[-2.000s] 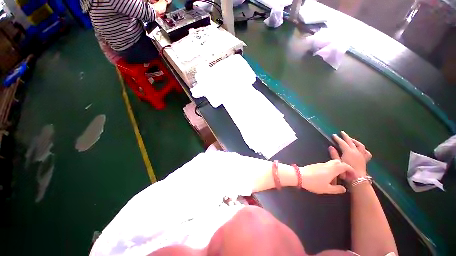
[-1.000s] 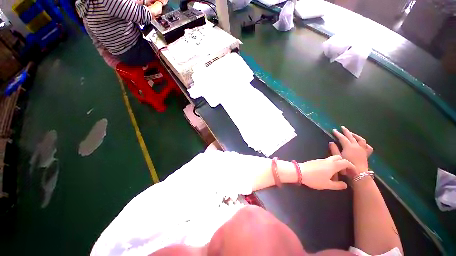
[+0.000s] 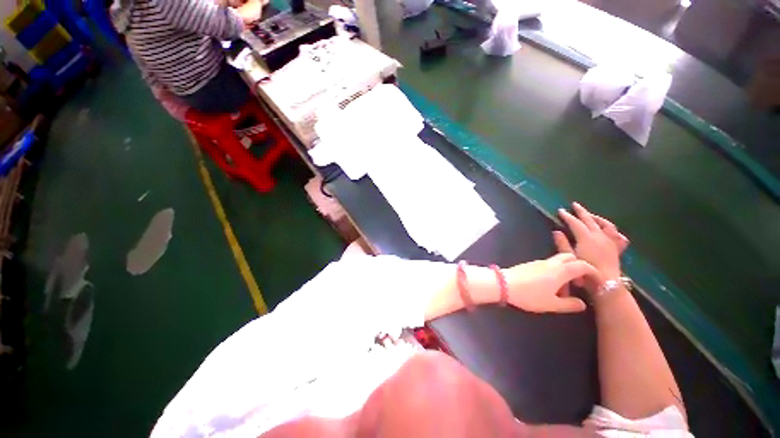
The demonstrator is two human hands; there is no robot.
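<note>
My left hand (image 3: 552,285), with two red bracelets on its wrist, reaches across the black bench top; its fingertips touch my right wrist. My right hand (image 3: 596,243), with a silver bracelet, rests at the teal belt edge, fingers spread. Both hands look empty. White sheets (image 3: 432,195) lie in overlapping stacks on the bench to the left. Beyond the teal edge, a crumpled white bundle (image 3: 629,98) lies on the green belt. A small black adapter (image 3: 434,45) with a cord lies on the belt farther up, beside another white bundle (image 3: 503,32).
A pale box-like unit (image 3: 321,84) and a metal-topped device (image 3: 286,34) stand at the bench's far end. A person in a striped top (image 3: 184,43) sits there on a red stool (image 3: 235,145). Part of a white bundle (image 3: 777,338) shows at the right rim.
The white bundles and black adapter have shifted right and down along the belt. The nearest bundle has nearly left the right edge. My hands keep the same pose; the view has shifted slightly.
</note>
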